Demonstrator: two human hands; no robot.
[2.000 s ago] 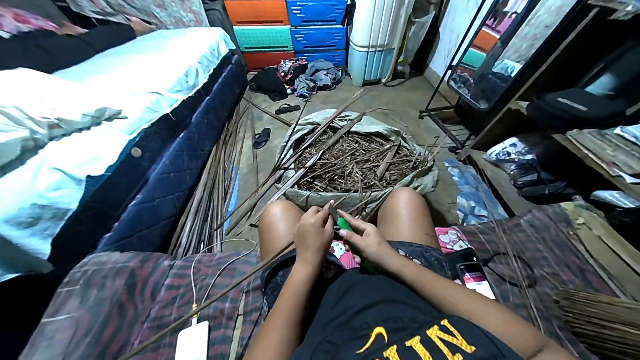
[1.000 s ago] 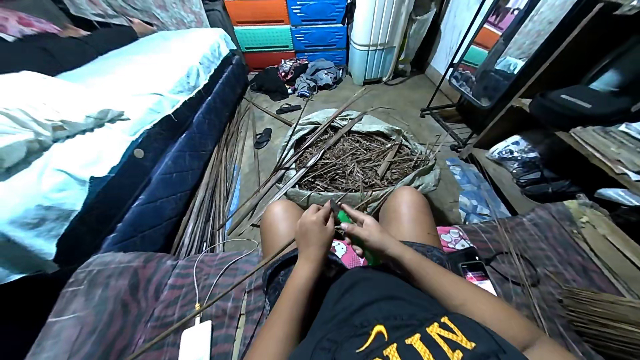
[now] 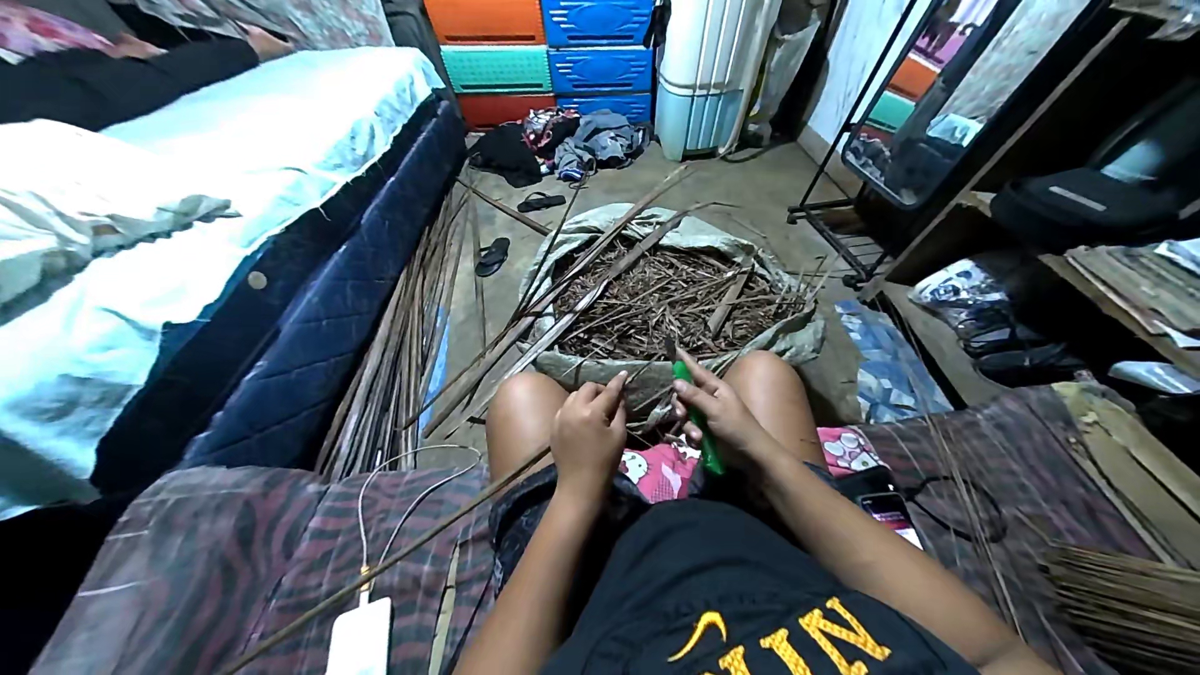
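Note:
My left hand (image 3: 589, 427) is closed around a long, thin dried palm leaf stalk (image 3: 403, 558), which runs down to the lower left across the cushion. In my right hand (image 3: 717, 408) is a knife with a green handle (image 3: 708, 441), its short dark blade pointing up and away from me. A gap parts the two hands above my lap. Just beyond my knees lies an open woven sack (image 3: 806, 342) full of brown dried strips and shavings (image 3: 656, 305), with longer dry stalks across its top.
Long dried stalks (image 3: 403, 328) lie beside the blue mattress (image 3: 309, 337). A white power bank (image 3: 361, 637) with a cable and a phone (image 3: 891, 516) rest on the cushion. Bundled sticks (image 3: 1125, 600) are at the lower right. A person's arm (image 3: 141, 80) lies on the bed. A mirror (image 3: 928, 103) stands right.
My hands were close together at the knife before; now they are apart, with the right hand and the green-handled knife farther to the right and the blade in plain view.

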